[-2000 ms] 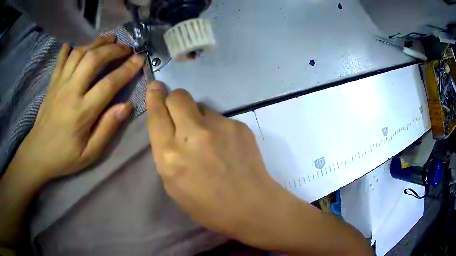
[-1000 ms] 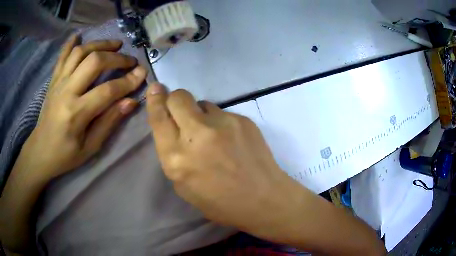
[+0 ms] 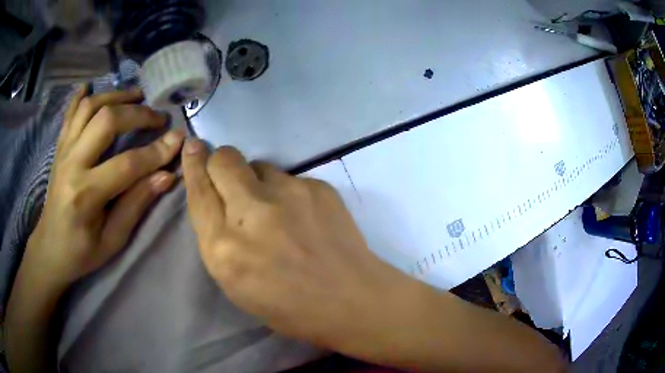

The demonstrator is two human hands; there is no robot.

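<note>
The grey-brown garment piece (image 3: 168,291) lies under both hands and spreads toward the lower left; a finely striped part of it (image 3: 33,156) shows at the left. My left hand (image 3: 109,167) lies on the cloth, its index finger and thumb close together at the folded edge. My right hand (image 3: 277,240) pinches the same edge with its fingertips, beside my left fingertips. The needle plate (image 3: 208,91) shows in part behind the white ribbed knob (image 3: 175,71). The needle and presser foot are hidden or too blurred to make out.
A dark round fitting (image 3: 246,60) sits on the pale machine bed (image 3: 350,65). The white table edge scale (image 3: 467,175) runs along the bed. At the right are a yellow-orange tool box (image 3: 633,109), a blue cylinder (image 3: 612,226) with a dark cord loop, and a pale tool (image 3: 594,40).
The machine parts, table and hands have shifted left in the picture. The dark round fitting now shows fully, right of the knob. Both hands keep nearly the same pose on the cloth edge.
</note>
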